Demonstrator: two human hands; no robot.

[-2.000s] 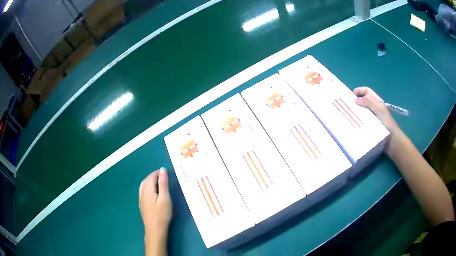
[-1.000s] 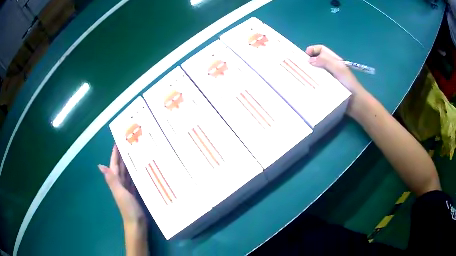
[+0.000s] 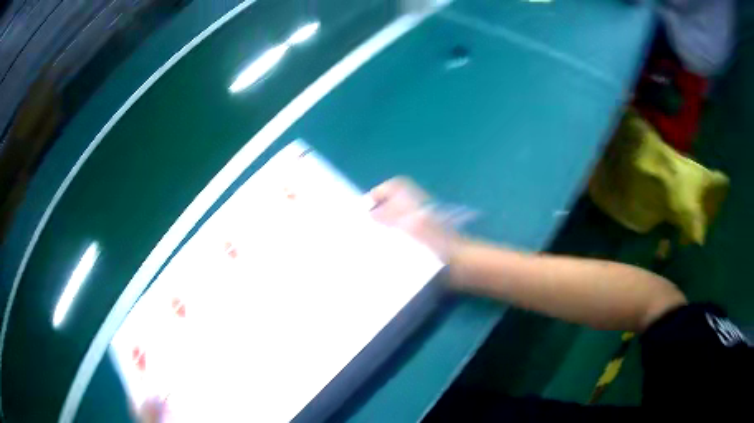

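Several white product boxes (image 3: pixel 281 297) lie side by side on the teal-green bench like one overexposed slab, with faint orange-red logos along their far ends. The near left part is cut off by the bottom edge. My right hand (image 3: pixel 409 216), blurred, presses on the right outer side of the row, with a blurred pen (image 3: pixel 455 216) sticking out behind the fingers. Of my left hand (image 3: pixel 151 409), only blurred fingertips show at the row's left edge, at the bottom; the rest is out of the picture.
A white rail (image 3: pixel 211 190) runs beside the boxes, with the glossy green conveyor (image 3: pixel 165 178) beyond. A small black item (image 3: pixel 457 56) lies farther along the bench. A yellow sack (image 3: pixel 653 178) and a red object (image 3: pixel 682 107) are beyond the bench's right edge. Yellow-black tape (image 3: pixel 610 376) marks the floor.
The view has swung and blurred. The row of boxes, between both hands, now lies lower left in the picture and close along the white rail. My left hand has mostly left the picture.
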